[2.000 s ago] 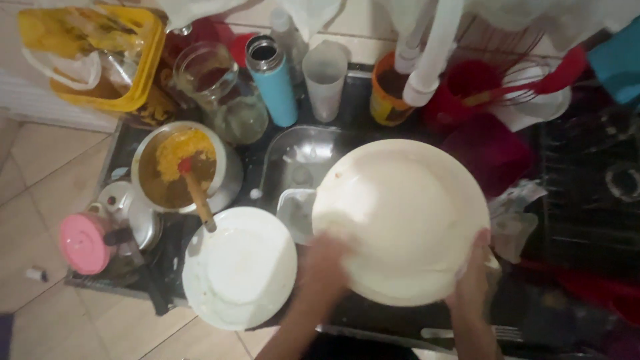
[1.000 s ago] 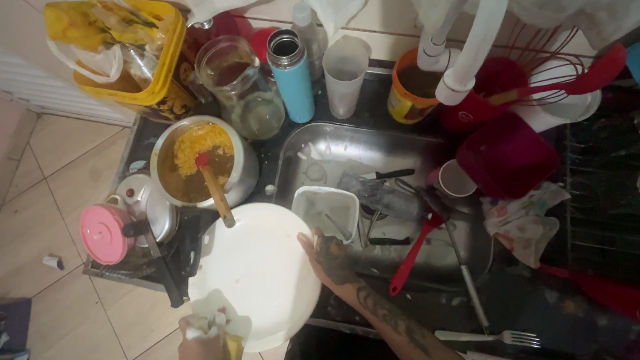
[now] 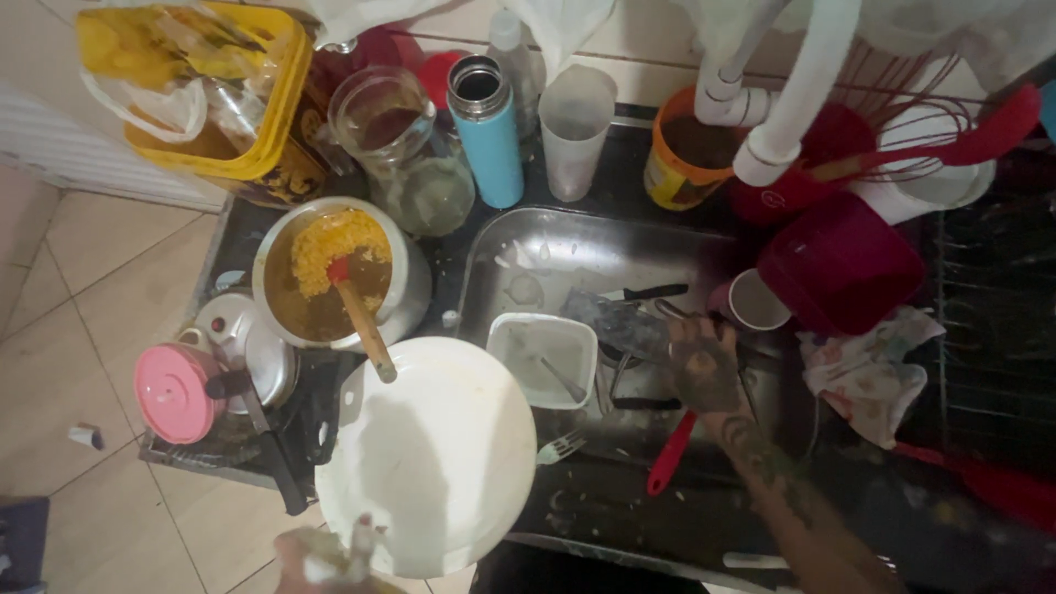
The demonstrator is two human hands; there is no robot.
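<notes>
My left hand (image 3: 326,561), blurred at the bottom, is at the near rim of a large white plate (image 3: 470,454), with something pale and sudsy in it, probably a sponge. My right hand (image 3: 705,363) reaches down into the steel sink (image 3: 577,227), fingers near the handle of a piece of cutlery; whether it grips anything is unclear. Around it in the sink lie a black-handled knife (image 3: 656,292), a red-handled utensil (image 3: 672,454) and a white plastic tub (image 3: 540,330) with water and a utensil inside. A fork (image 3: 561,447) lies between plate and sink.
A pot (image 3: 412,280) with yellow food and a wooden-handled spatula stands left, beside a pink-lidded container (image 3: 175,394). Behind the sink stand a glass jug (image 3: 429,194), a blue bottle (image 3: 491,148) and a plastic cup (image 3: 575,140). A white faucet (image 3: 775,140) overhangs. A magenta container (image 3: 841,264) is right.
My right hand has moved from the white plate's rim to the right, into the sink. Two seconds ago, both hands were at a large plate over the sink; the sink's contents now show.
</notes>
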